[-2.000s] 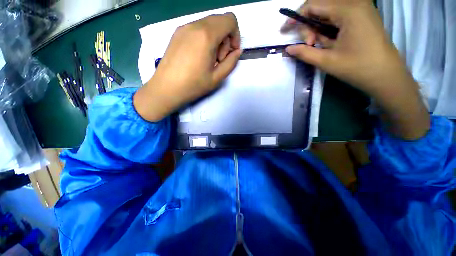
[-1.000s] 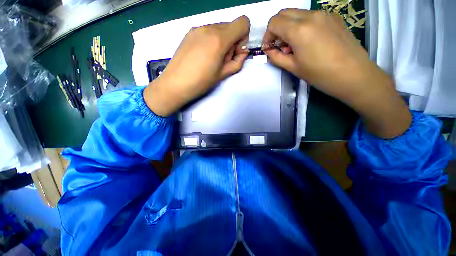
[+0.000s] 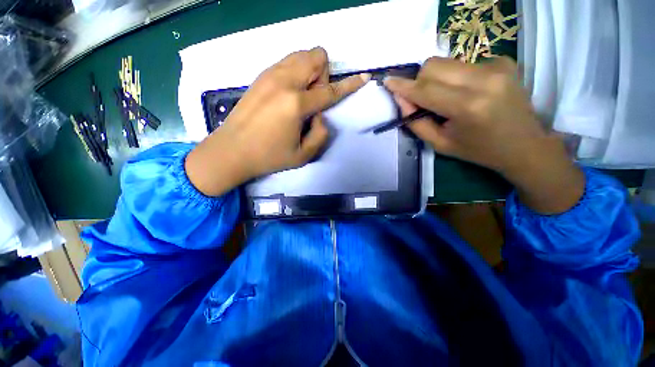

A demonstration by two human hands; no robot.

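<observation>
A dark tablet rear housing (image 3: 411,172) with a white inner area lies on a white sheet (image 3: 237,54). My bare left hand (image 3: 276,118) reaches over it, its index fingertip on the housing's far edge; no held object shows in it. My bare right hand (image 3: 477,115) holds dark tweezers (image 3: 401,120) in its curled fingers, the tip pointing left over the housing. Its index fingertip touches the far edge near the left fingertip. Any strip under the fingertips is too small or hidden to tell.
Black strips (image 3: 92,136) and gold-and-black strips (image 3: 133,89) lie on the green mat (image 3: 169,107) at left. A heap of yellow-tan slivers (image 3: 480,27) lies beyond my right hand. White sleeves (image 3: 574,86) are stacked at right; a crinkled clear bag (image 3: 29,93) is at far left.
My left index finger has straightened onto the far edge. My right hand has moved right and nearer, and the tweezers now show pointing left. The housing has shifted slightly left in view.
</observation>
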